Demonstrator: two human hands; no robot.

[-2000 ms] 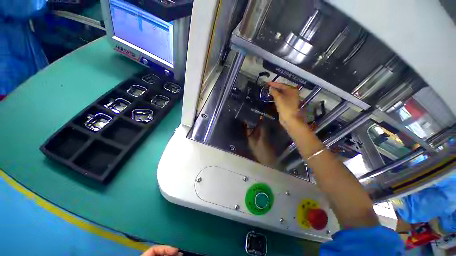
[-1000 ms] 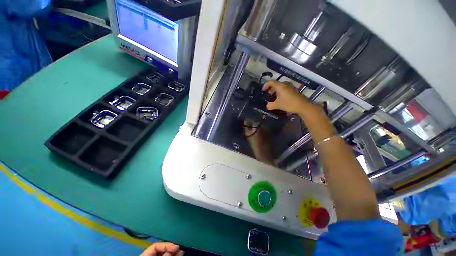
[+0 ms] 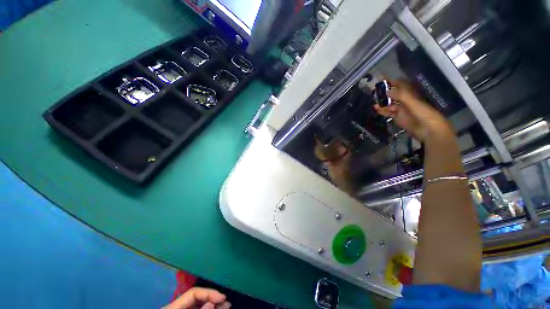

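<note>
My right hand is inside the press machine opening, gripping a watch case with a silver rim and dark face between thumb and fingers, above the dark shiny bed. The bed mirrors the hand. My left hand is cut off by the bottom edge, fingers curled; whether it holds anything cannot be told. Another watch case lies on the green bench mat near the bottom edge, in front of the machine.
A black blister tray with silver-rimmed parts lies left of the machine. The white front panel has a green-ringed button and a red stop button. Chrome rods cross the opening. A monitor stands behind the tray.
The view has turned and shifted. My right hand now shows a watch case clearly in its fingers, lifted off the bed area. My left hand stays at the bottom edge.
</note>
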